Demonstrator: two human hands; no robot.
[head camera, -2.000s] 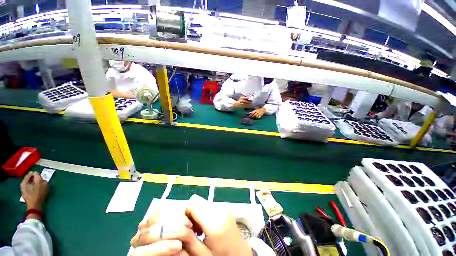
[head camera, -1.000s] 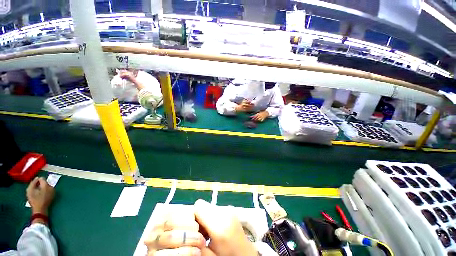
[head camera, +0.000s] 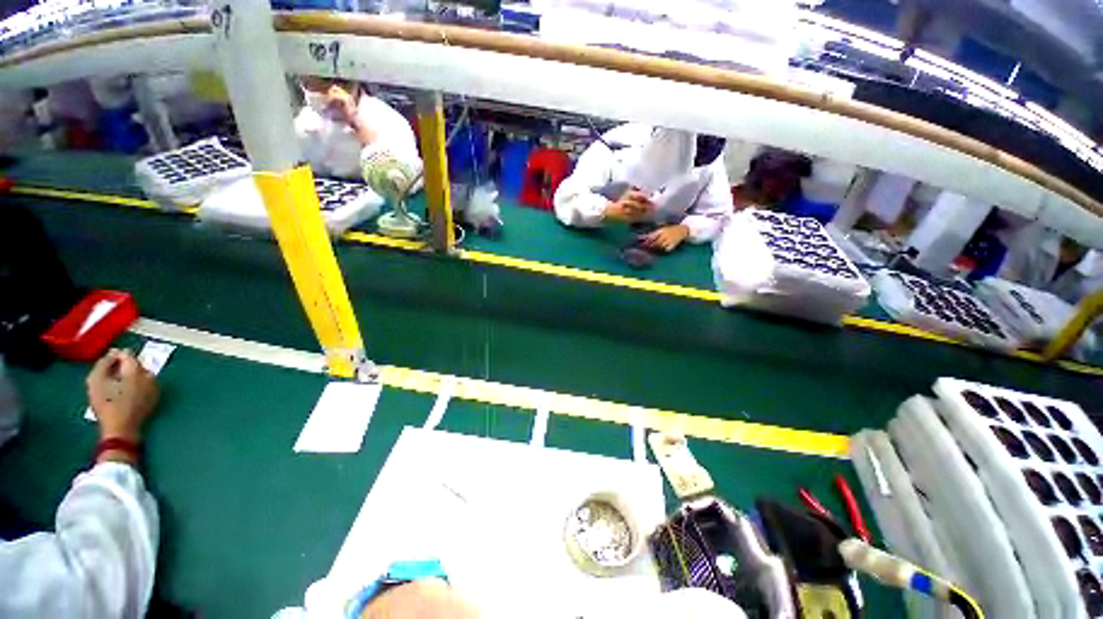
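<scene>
The white work mat (head camera: 484, 508) lies on the green bench in front of me. A small round dish (head camera: 601, 533) with silvery bits stands on its right side. A thin line, perhaps tweezers (head camera: 454, 492), lies on the mat's upper left. My left hand (head camera: 420, 601) shows only as a patch of skin by a blue band at the bottom edge; its fingers are hidden or cut off. My right hand is out of the picture; a white sleeve edge shows at the bottom, right of centre.
Right of the mat are a black fan (head camera: 708, 559), a soldering iron (head camera: 893, 566) with a black cable, red handles (head camera: 853, 505) and stacked foam trays (head camera: 968, 484). Left are a paper slip (head camera: 339, 417), a yellow-based post (head camera: 309, 266), a neighbour's hand (head camera: 121, 393) and a red bin (head camera: 92, 324).
My clasped hands have left the middle of the mat and dropped to the bottom edge, uncovering the mat and dish. The view has tilted down and shifted left.
</scene>
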